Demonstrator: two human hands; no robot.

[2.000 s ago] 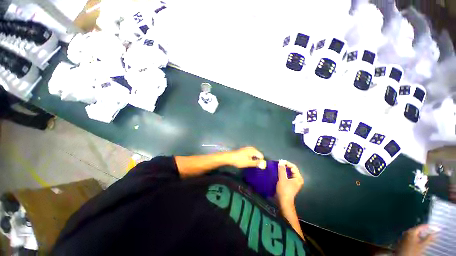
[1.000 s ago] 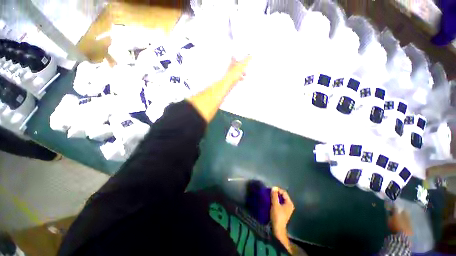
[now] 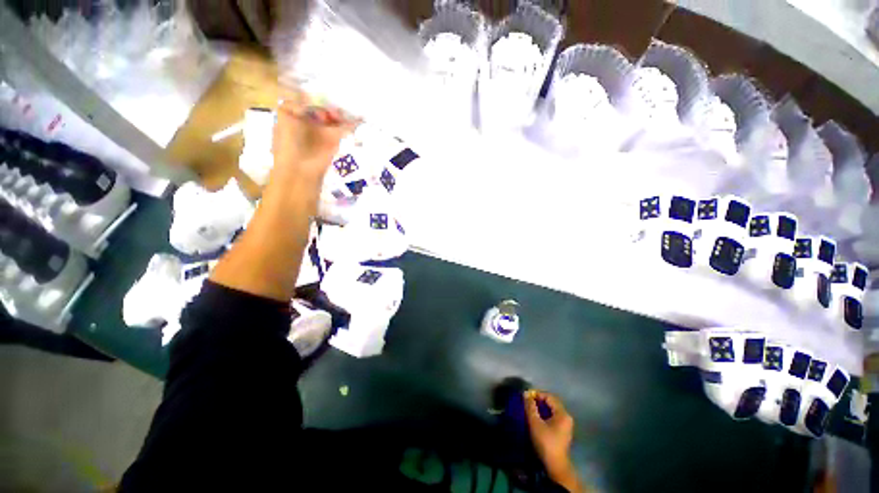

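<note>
My left hand (image 3: 313,135) is stretched out over the back of a heap of white security cameras (image 3: 361,303) at the left. Its fingers are blurred against the white, and I cannot tell whether they touch or hold a camera. My right hand (image 3: 551,424) is near the bench's front edge, closed on a dark purple cleaning cloth (image 3: 518,414). A small whitish solvent bottle (image 3: 501,321) with a round metallic top stands upright on the green mat, beyond my right hand.
Two rows of white cameras with black windows (image 3: 728,255) stand at the right. Cameras in clear bags (image 3: 516,63) stand along the back. A holding rack (image 3: 67,279) with black-fronted units is at far left. A brown cardboard box (image 3: 207,116) is behind the heap. White sheeting (image 3: 540,207) covers the back.
My left hand has left the cloth and reached forward and left, over the heap. My right hand keeps the cloth near the front edge. The view has shifted, showing more of the bagged cameras.
</note>
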